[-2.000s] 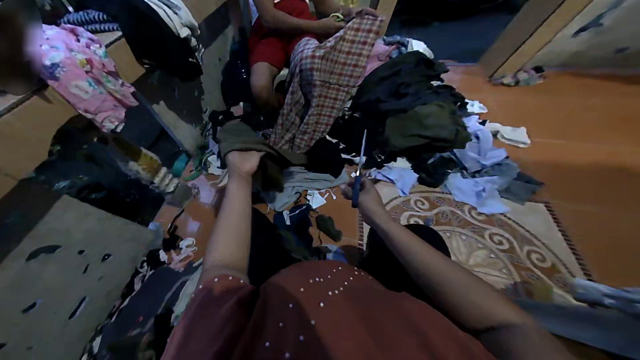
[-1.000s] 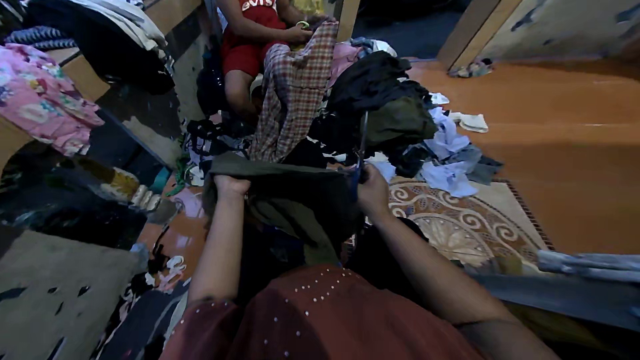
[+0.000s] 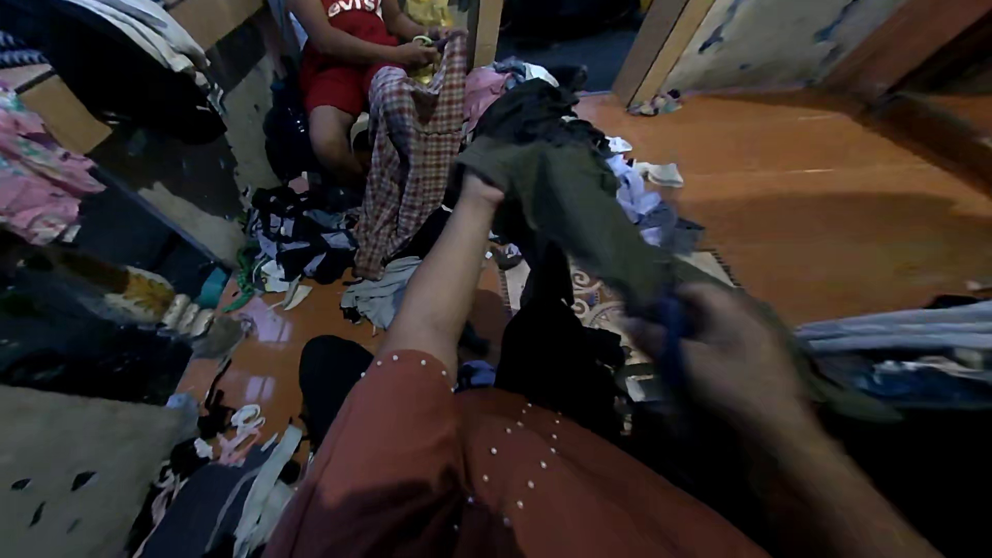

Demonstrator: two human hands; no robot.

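Note:
My left hand (image 3: 482, 190) grips one end of a dark olive green cloth (image 3: 589, 213), stretched out in front of me. At its other end, low on the right, my right hand (image 3: 717, 345) holds blue-handled scissors (image 3: 673, 329), blurred by motion; the blades cannot be made out against the cloth. Behind the cloth lies a heap of dark garments (image 3: 535, 108). A co-worker seated at the upper left holds a red and white checked cloth (image 3: 415, 147) in both hands.
White and grey scraps (image 3: 639, 190) lie right of the heap, beside a patterned mat (image 3: 593, 298). Dark scraps (image 3: 298, 232) and a grey cloth (image 3: 384, 291) are on the orange floor at left. Folded cloths (image 3: 899, 325) lie at the right; a pink floral garment (image 3: 39, 174) hangs at the left edge.
The olive cloth, earlier low between my hands, is now stretched out to the right. My right hand with the scissors has moved right and nearer to me. The view has shifted.

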